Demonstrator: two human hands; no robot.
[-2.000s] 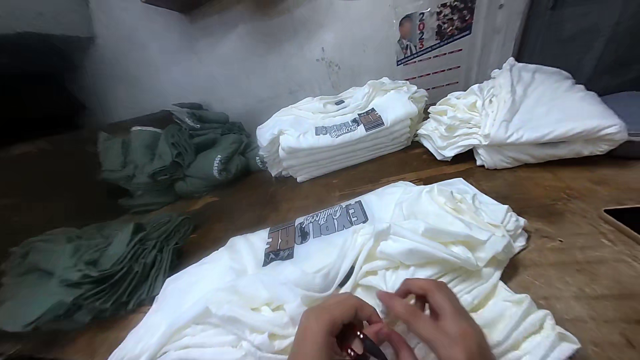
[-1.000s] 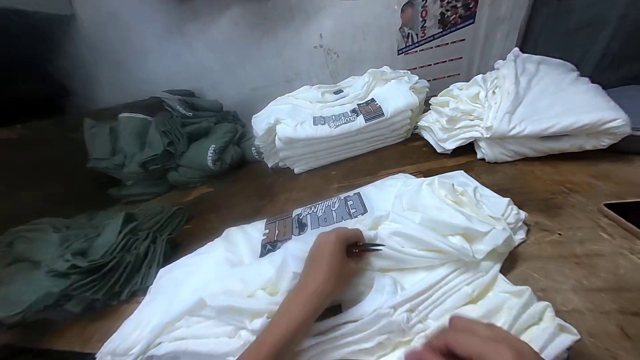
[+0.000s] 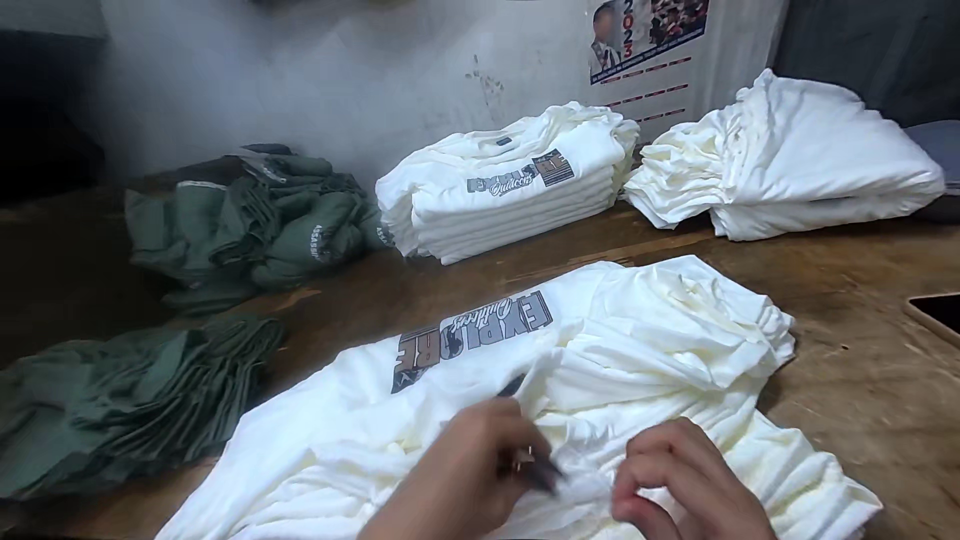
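Observation:
A spread heap of white T-shirts lies in front of me, with a printed graphic upside down to me on the top one. My left hand is closed around small dark thread snips, blurred, whose tips point right above the cloth. Close by on the right, my right hand has thumb and fingertips pinched together at the white cloth; what lies between them is too small to make out. A dark neck label shows just above my left hand.
Behind the heap stand a folded stack of white T-shirts and another white pile. Dark green garments and a green layered pile lie left on the wooden table. A dark-centred object sits at the right edge.
My left hand with the snips has moved back down toward me from near the printed graphic. My right hand has come up from the bottom edge onto the cloth beside it.

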